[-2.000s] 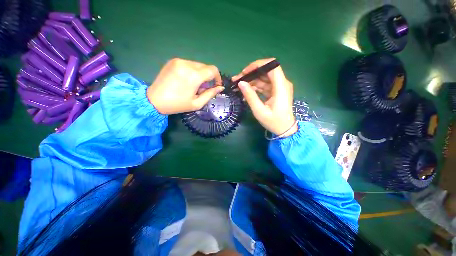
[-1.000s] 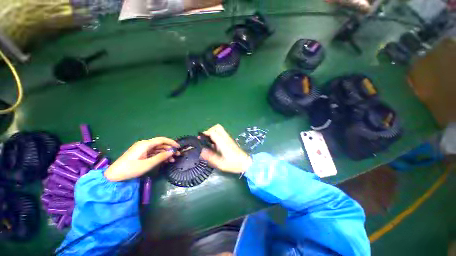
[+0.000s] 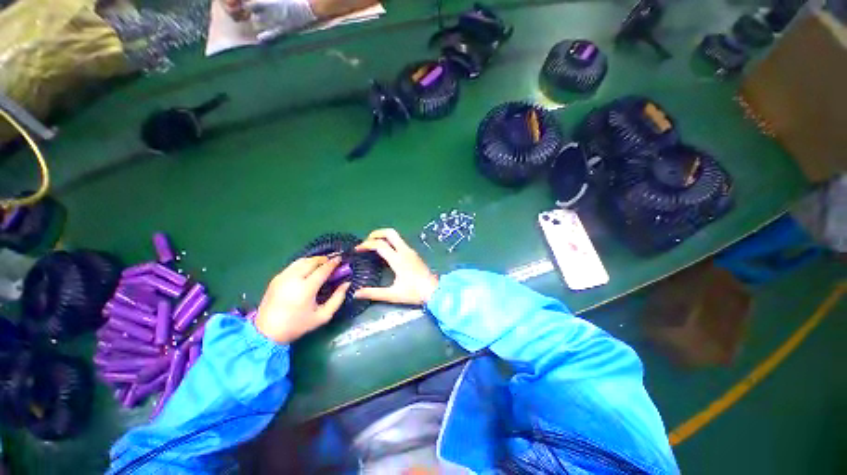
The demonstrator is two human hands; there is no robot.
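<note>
A round black ribbed fan housing [image 3: 325, 245] lies on the green bench in front of me, partly covered by my hands. A purple cell [image 3: 343, 271] shows at its centre, under the fingers of my left hand [image 3: 299, 299]. My left thumb and fingers close around this cell. My right hand [image 3: 399, 271] grips the right rim of the housing, thumb below and fingers above. Whether it also holds a tool is hidden. A pile of purple cells [image 3: 139, 320] lies to the left. A loose heap of small silver screws or contacts [image 3: 452, 228] lies right of the housing.
Several black housings [image 3: 520, 139] stand at the right and more [image 3: 70, 288] at the far left. A pale phone [image 3: 574, 250] lies near the front edge. A cardboard box [image 3: 803, 97] is at the right. Another person's hand [image 3: 283, 14] shows at the top over a pale sheet.
The view has tilted up, showing more of the bench. The black stick seen in my right hand two seconds ago no longer shows. A purple cell now shows between my left fingers at the housing.
</note>
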